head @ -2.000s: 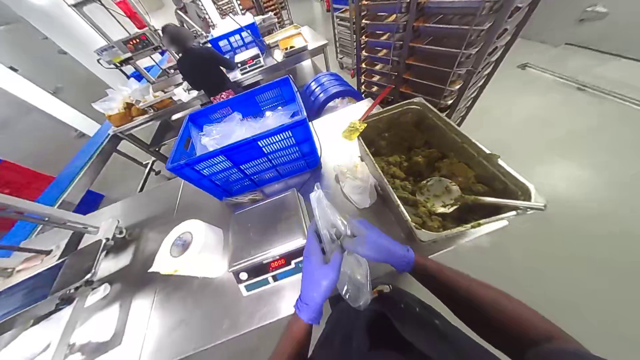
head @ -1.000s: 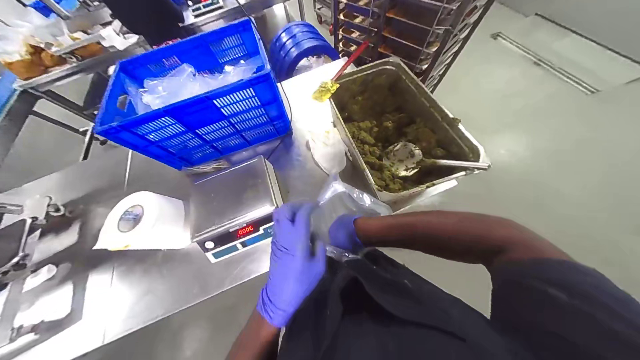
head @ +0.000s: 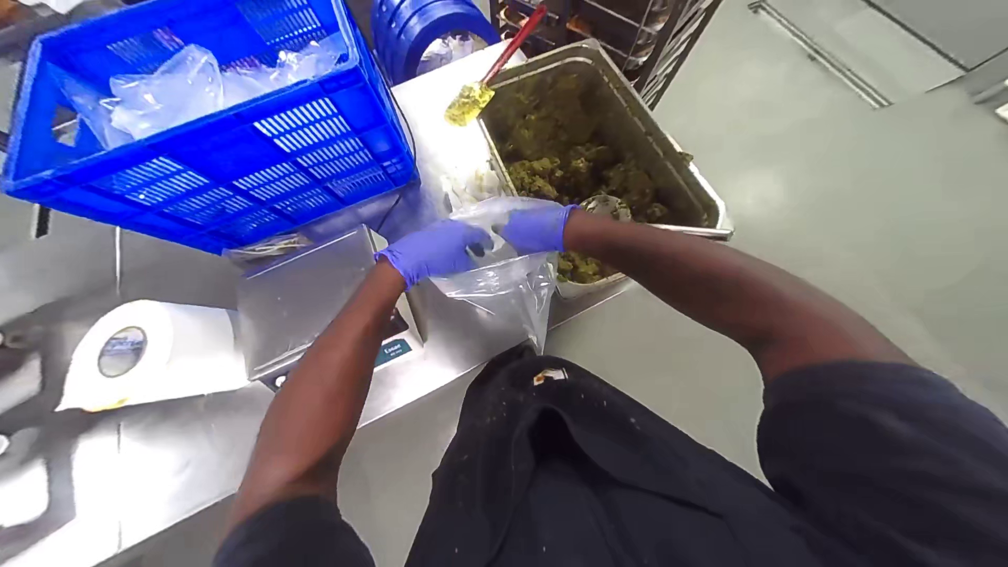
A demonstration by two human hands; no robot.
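Note:
Both hands wear purple gloves. My left hand grips one side of the rim of a clear plastic bag, and my right hand holds the other side. The bag hangs between them at the table's front edge. Right behind my hands stands a deep metal pan of dark green chunky food, with a perforated metal spoon in it, its handle over the rim. To the left of my left hand is a bench scale, partly covered by my forearm.
A blue plastic crate holding clear bags stands behind the scale. A white roll lies left of it on the steel table. A red-handled spatula with yellow-green residue leans at the pan's corner. Blue rings and a wire rack are behind.
The bag was bunched between my hands two seconds ago; now it hangs spread below them. My hands have moved toward the pan. The view has shifted closer over the table.

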